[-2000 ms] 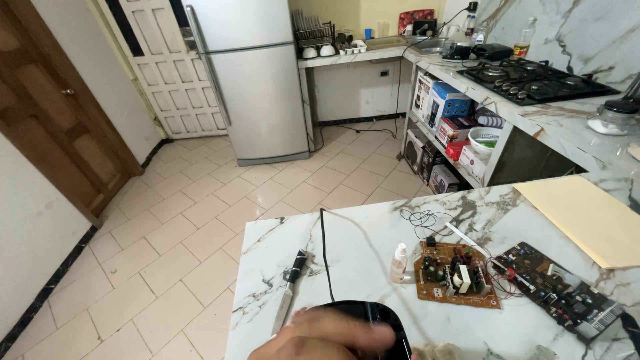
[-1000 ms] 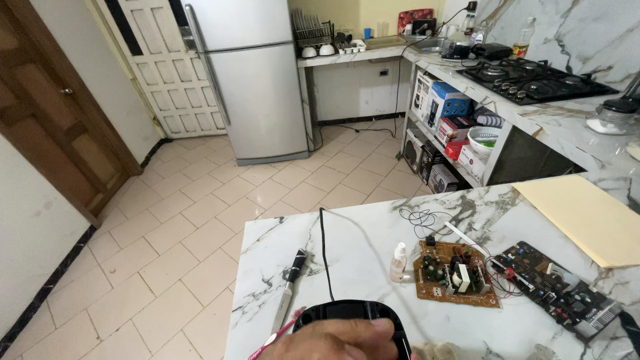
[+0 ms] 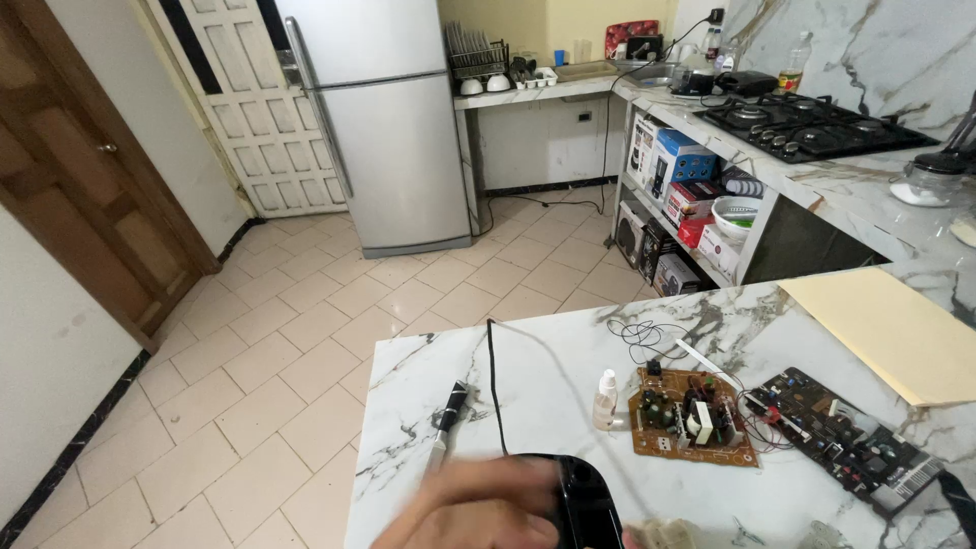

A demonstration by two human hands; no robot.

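A glossy black plastic casing [image 3: 583, 496] with molded recesses lies at the bottom centre, its black cable running up over the table's far edge. My left hand [image 3: 480, 503], blurred, reaches from the lower left with bent fingers over the casing's left side; whether it grips anything is unclear. At the casing's lower right edge shows only a fingertip, apparently of my right hand [image 3: 631, 538]; the rest is out of frame. Beyond my left hand lies a knife [image 3: 451, 408] with a black handle, its blade partly covered. A small clear spray bottle [image 3: 605, 404] stands right of the cable.
Right of the bottle lie a brown circuit board [image 3: 694, 419] with components and thin wires, and a darker circuit board [image 3: 846, 438]. A cream sheet [image 3: 884, 335] covers the table's far right. Translucent pieces [image 3: 663, 534] are near the bottom edge. A fridge [image 3: 389, 137] stands beyond.
My left hand has moved left across the casing since one second ago, uncovering more of its right side. A thin pink item seen left of the casing then is no longer visible.
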